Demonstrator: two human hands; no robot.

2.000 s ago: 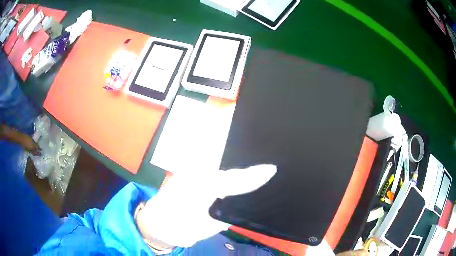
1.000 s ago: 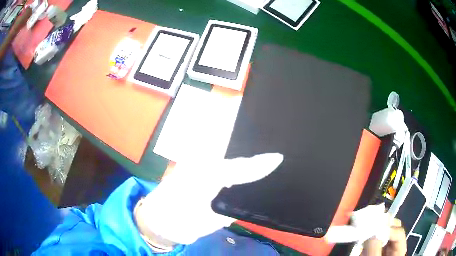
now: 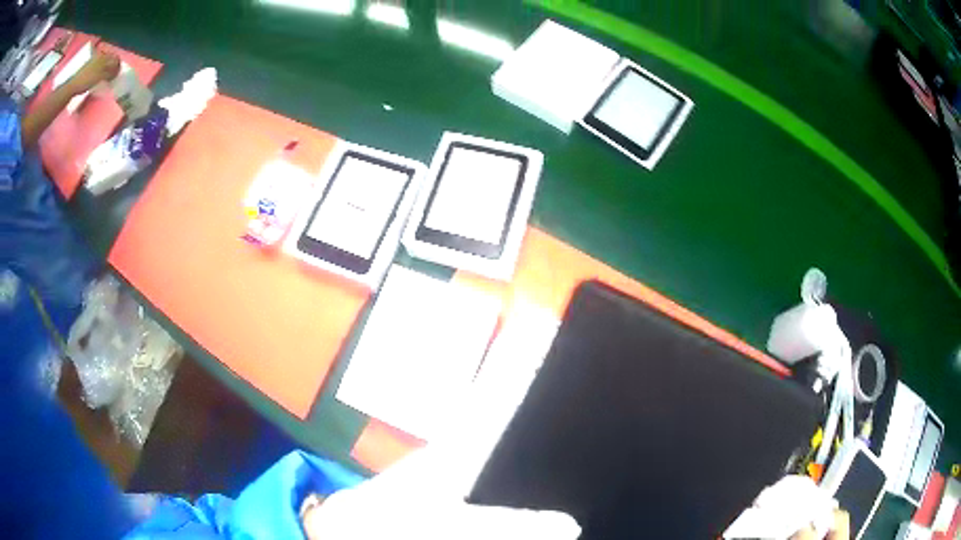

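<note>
A large black tablet (image 3: 659,422) is tilted over the orange mat, its near edge cut off by the frame. My left hand (image 3: 422,508), in a white glove, is shut on its left edge, with the thumb over the black face. My right hand (image 3: 839,523) is at the bottom right, partly cut off, with a crumpled white cloth (image 3: 785,508) in its fingers near the tablet's right corner. A plain white box lid (image 3: 406,343) lies left of the tablet. Two white boxes with tablets showing (image 3: 472,200) (image 3: 356,211) stand behind the lid.
At right are a white bottle (image 3: 803,332), a tape roll (image 3: 869,372) in a tool tray, and more boxed tablets (image 3: 922,454). A box and lid (image 3: 553,72) lie at the back. A neighbouring mat (image 3: 211,274) holds a printed packet (image 3: 272,206). A person's arm (image 3: 47,111) is at far left.
The view has shifted, showing more of the far bench. The tablet sits lower in view, uncovering the mat's far edge. My right hand has come into view with the cloth since the earliest frame.
</note>
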